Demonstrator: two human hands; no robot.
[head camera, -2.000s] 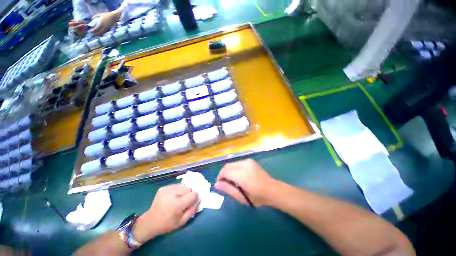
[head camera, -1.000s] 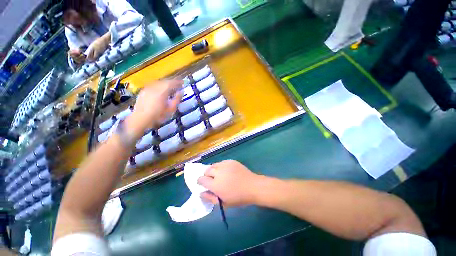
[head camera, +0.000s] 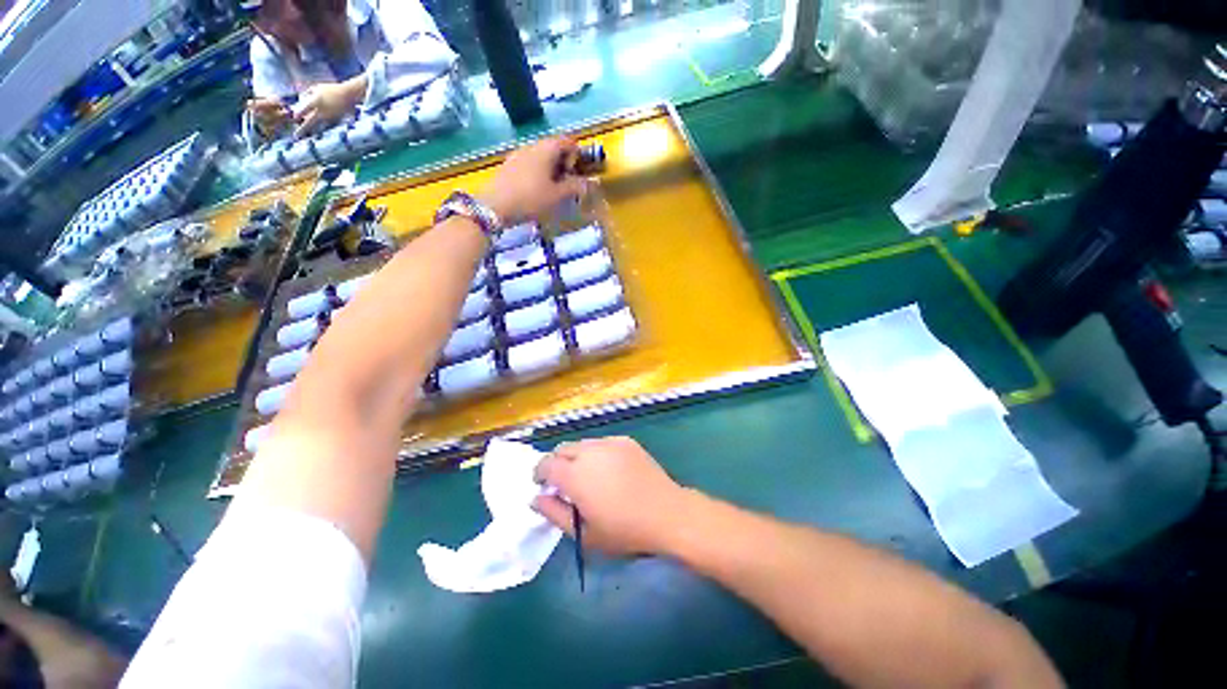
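My left hand (head camera: 545, 178) reaches far over the tray to the back of the amber board (head camera: 707, 269). Its fingers close on a small dark part (head camera: 588, 159). My right hand (head camera: 612, 498) is low in the middle, in front of the board. It pinches a crumpled white wipe (head camera: 498, 545) and holds a thin dark stick (head camera: 580, 552) pointing down. White housings (head camera: 589, 267) stand in rows in a clear tray on the board. My left forearm hides the tray's middle-left part.
A creased white sheet (head camera: 942, 431) lies at right beside a taped outline. A black pistol-shaped tool (head camera: 1144, 323) stands at far right. More housings (head camera: 67, 417) are at far left. A person (head camera: 337, 67) works at the back left. A white strip (head camera: 989, 121) hangs upper right.
My left hand has left the wipe, crossed the tray and reached the dark part at the back. My right hand stays in front of the board with wipe and stick.
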